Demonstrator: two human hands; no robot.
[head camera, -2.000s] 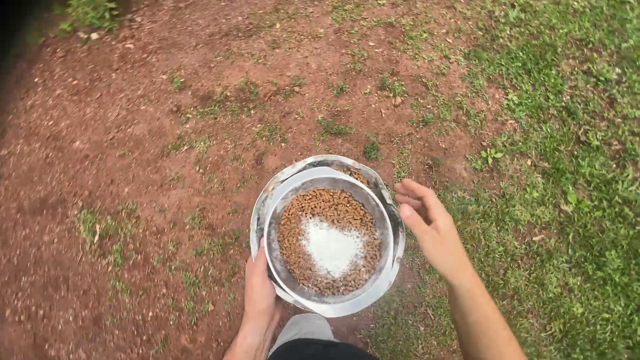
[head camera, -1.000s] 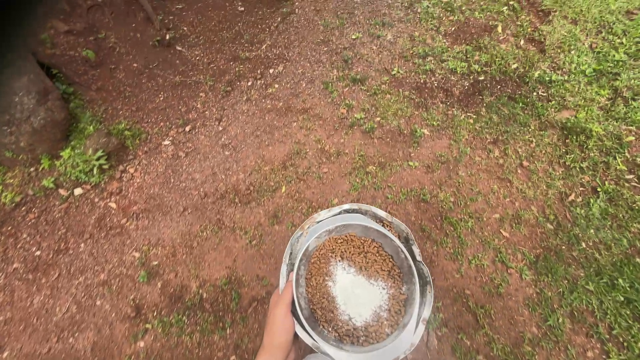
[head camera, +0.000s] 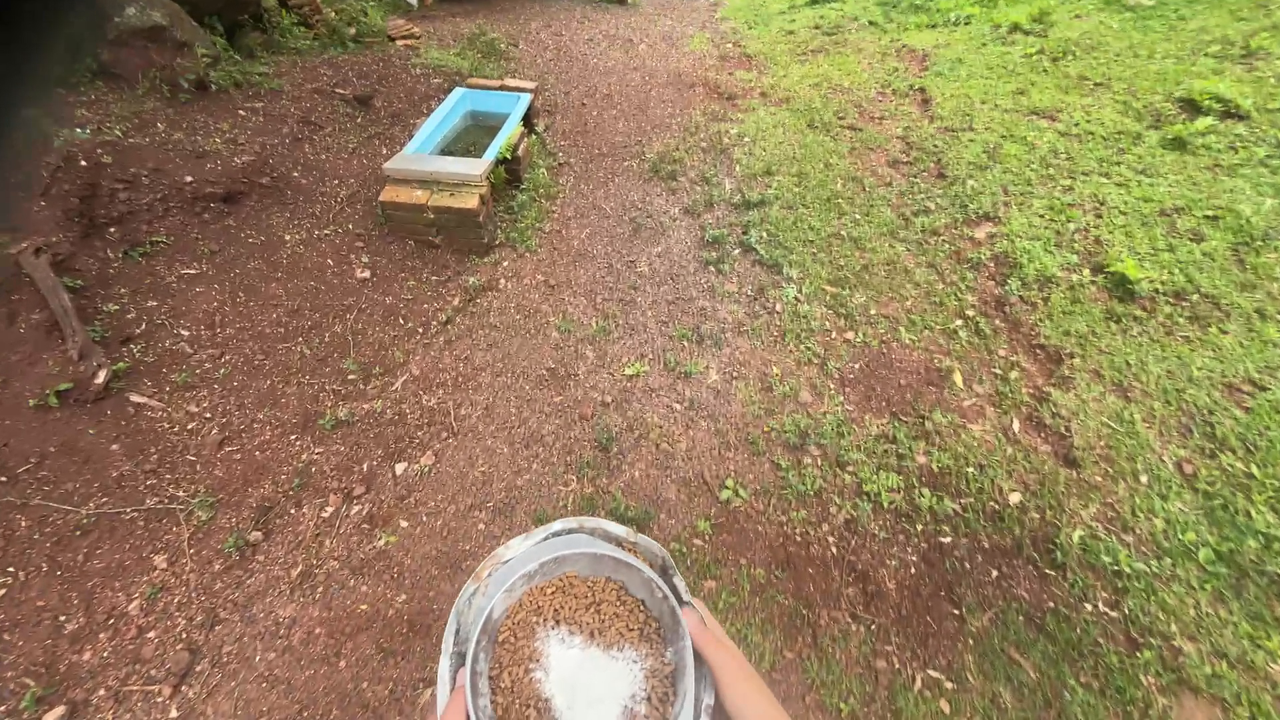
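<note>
A round metal bowl (head camera: 480, 640) is at the bottom of the view, set inside a wider, worn metal basin (head camera: 455, 610). Brown feed pellets (head camera: 580, 600) fill the bowl, and a heap of white powder (head camera: 590, 680) lies on them. My right hand (head camera: 728, 665) grips the right rim of the basin. At the left rim only a bit of my left hand (head camera: 456, 700) shows, holding on there; the rest is out of frame.
A blue trough (head camera: 440, 122) holding water stands on stacked bricks (head camera: 435, 212) ahead on the left. A wooden root (head camera: 65, 315) and rocks (head camera: 150, 40) lie at far left. Reddish dirt path (head camera: 620, 300) runs ahead, with grass (head camera: 1050, 200) on the right.
The view has tilted up and moved forward, bringing the trough into sight. My right hand, off the basin two seconds ago and out of view one second ago, now grips its right rim.
</note>
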